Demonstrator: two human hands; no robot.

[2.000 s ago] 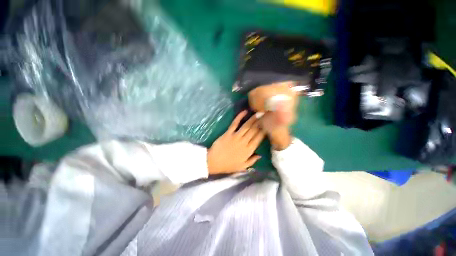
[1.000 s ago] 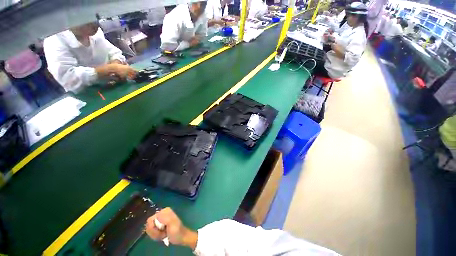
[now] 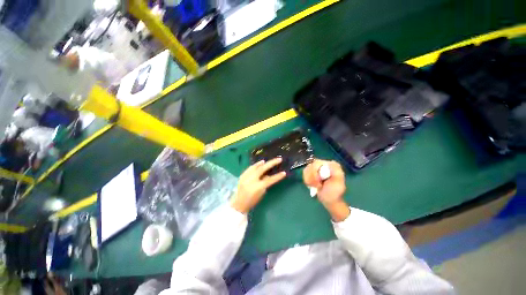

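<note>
A shallow black parts tray (image 3: 295, 151) with tiny gold-yellow specks lies in front of me on the green bench. My left hand (image 3: 257, 185) is at its lower left edge, fingers apart and fingertips over the edge; I see nothing held in it. My right hand (image 3: 326, 183) is a fist just below the tray's right corner, closed around a white-handled tool (image 3: 324, 172). The tool's rounded white end shows on top and a white part shows below the fist. Its tip cannot be made out.
Black housings heap in a bin (image 3: 369, 103) beyond my right hand, with another bin (image 3: 490, 98) at far right. A crinkled clear bag (image 3: 187, 187), a white roll (image 3: 157, 239) and a white sheet (image 3: 118, 201) are left. A yellow post (image 3: 151, 129) stands behind the bag.
The view has swung left. My left hand, out of view one second ago, now shows at the tray. The tray and bins appear farther right. My right hand still grips the white-handled tool.
</note>
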